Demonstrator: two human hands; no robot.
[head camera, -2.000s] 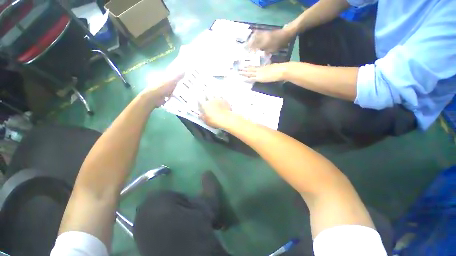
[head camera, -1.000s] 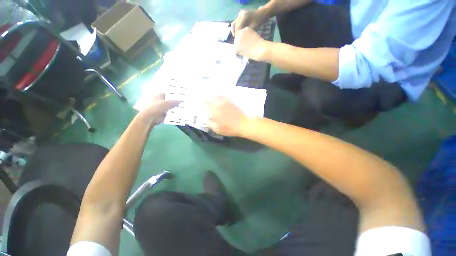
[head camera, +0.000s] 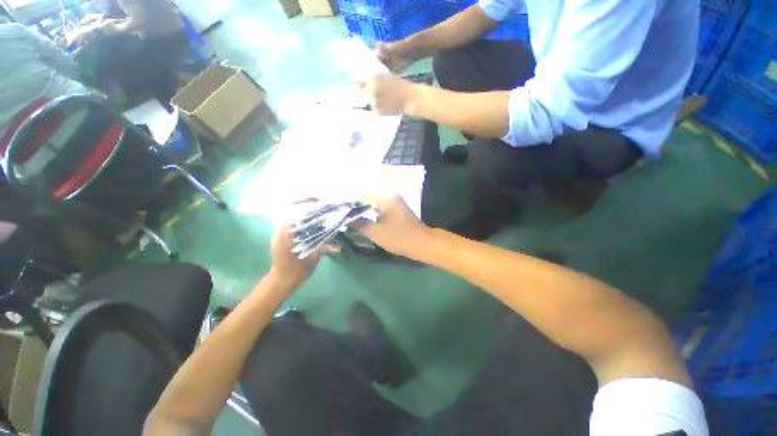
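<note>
A fanned stack of printed slips (head camera: 322, 228), white with dark marks, is held between my two hands above the near edge of the work support. My left hand (head camera: 294, 251) grips the stack from the left. My right hand (head camera: 399, 228) holds its right end, with the fingertips partly hidden. Large white sheets (head camera: 341, 157) lie just beyond, overexposed, on an upturned black crate (head camera: 407, 142) whose gridded top shows at the right.
A person in a light blue shirt (head camera: 588, 68) sits low across the crate, holding a white paper (head camera: 358, 56). An open brown carton (head camera: 223, 106) and a red-seated chair (head camera: 89, 157) are at left. A black chair (head camera: 136, 341) is near left. Blue crates (head camera: 739, 94) are at right.
The slips that lay spread under my hands are now gathered in a raised fan between them. The other person's hands have moved apart and lifted a paper. The view has tilted upward.
</note>
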